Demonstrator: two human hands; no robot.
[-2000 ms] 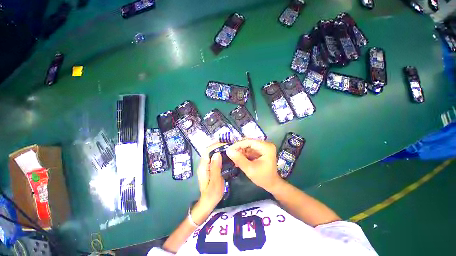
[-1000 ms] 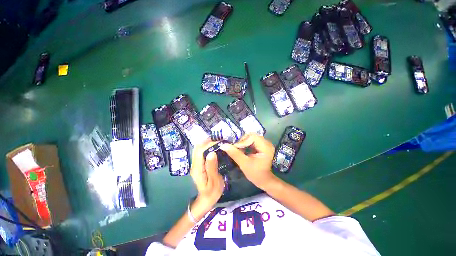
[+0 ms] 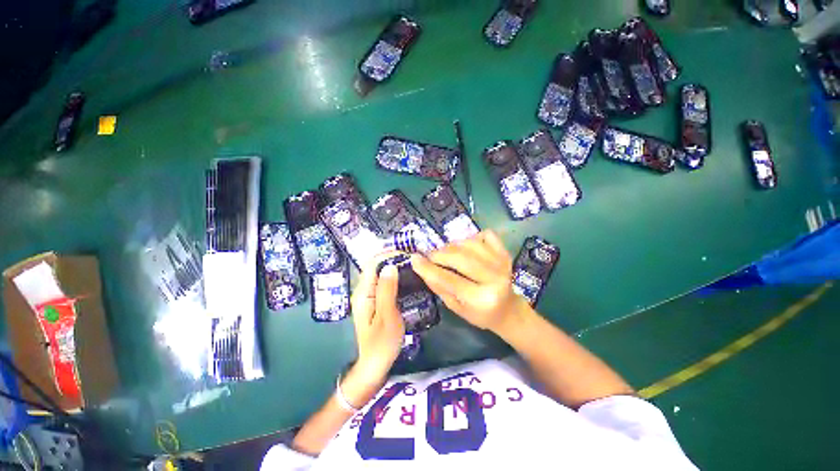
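My left hand (image 3: 379,308) and my right hand (image 3: 474,281) meet at the near edge of the phone group. Their fingertips close around a small striped strip sheet (image 3: 403,241), pale with dark stripes, over the top end of a dark phone assembly (image 3: 416,304). The left fingers hold the sheet. The right thumb and finger are pinched beside it; whether a tiny piece is between them cannot be told. Open phone assemblies (image 3: 314,246) lie in a row just beyond and left of the hands, showing boards. One phone (image 3: 534,269) lies right of the right hand.
Long strip sheets (image 3: 231,267) and a shiny plastic bag (image 3: 182,304) lie left. A cardboard box (image 3: 90,322) holds a red-and-white packet (image 3: 61,345). A thin black stick (image 3: 463,167) lies beyond the hands. Piled phones (image 3: 612,74) are far right. A yellow note (image 3: 107,125) lies far left.
The view shifts slightly. Both hands stay together at the same place, with small finger movements. The striped sheet appears slightly higher above the fingertips.
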